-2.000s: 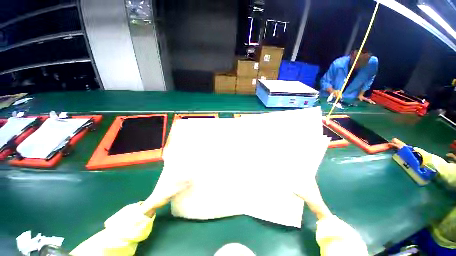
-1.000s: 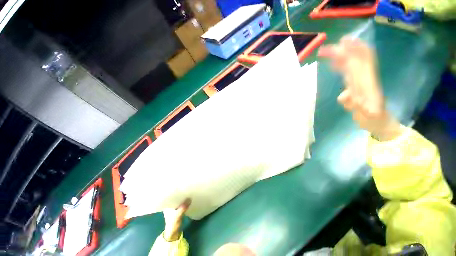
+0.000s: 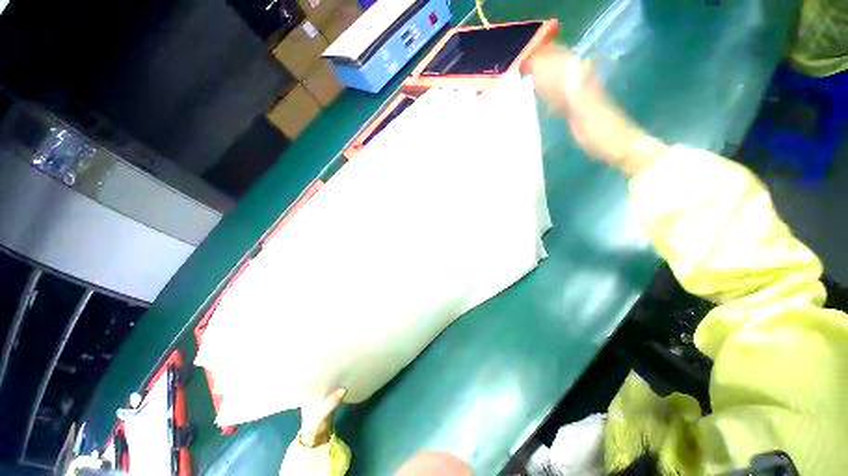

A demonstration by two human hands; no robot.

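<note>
A large white foam sheet stack (image 3: 390, 242) slants across the middle of the view, with uneven layered edges at its right end. My left hand (image 3: 321, 416) is shut on its lower left edge, thumb on top. My right hand (image 3: 576, 98) is blurred at the sheet's upper right corner, beside the near end of an orange tray (image 3: 549, 35) that holds a black panel (image 3: 485, 49). Whether it touches the tray or the sheet cannot be told. The sheet hides most of the other orange trays behind it.
A pale blue machine (image 3: 390, 42) stands beyond the tray on the green bench (image 3: 483, 372). A white-covered, clamped panel (image 3: 151, 428) lies at lower left. Cardboard boxes (image 3: 300, 51) are behind. Another person's yellow sleeve (image 3: 823, 35) shows at upper right.
The view has shifted right and down. My right hand has moved from clear of the sheet to its upper right corner by the tray. My left hand keeps its hold.
</note>
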